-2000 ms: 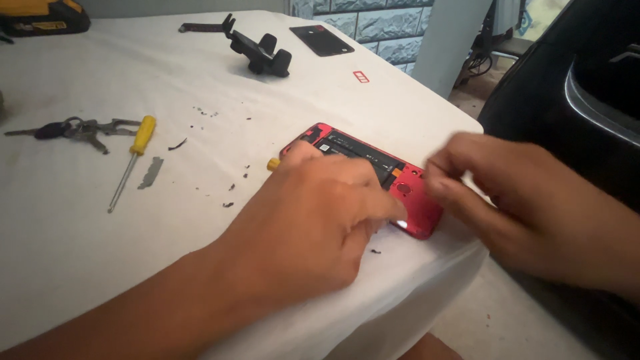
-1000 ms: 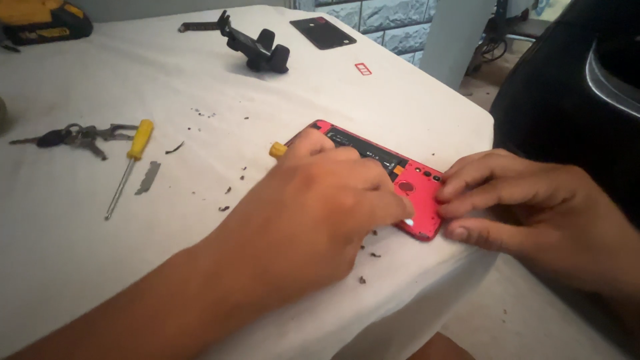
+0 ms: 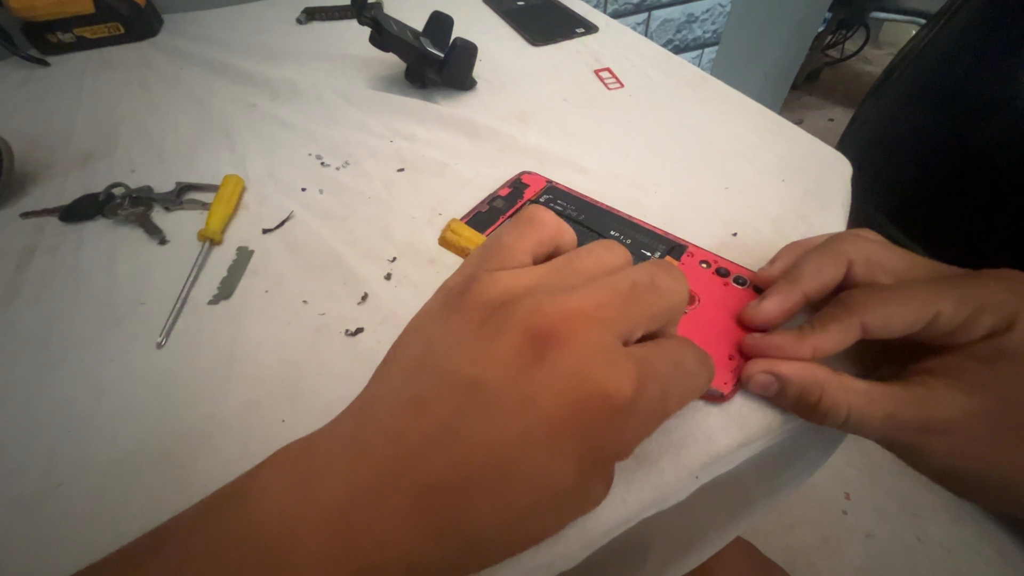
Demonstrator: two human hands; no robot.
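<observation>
A red smartphone lies with its back cover off near the table's edge, its black battery and camera lenses showing. My left hand lies across the phone with its fingers curled; a yellow handle, seemingly of a small tool, sticks out beyond the knuckles on the far left side, its other end hidden beneath the hand. The fingertips and thumb of my right hand press against the phone's right end, by the lenses.
On the white-covered table lie a yellow screwdriver, keys, a grey strip and dark scraps. Farther back are a black phone holder, a dark panel, a small red frame and a yellow-black power tool battery.
Two seconds ago my right hand was raised with its fingers curled by the phone's right end; it has since come down against that end. My left hand has stayed over the phone.
</observation>
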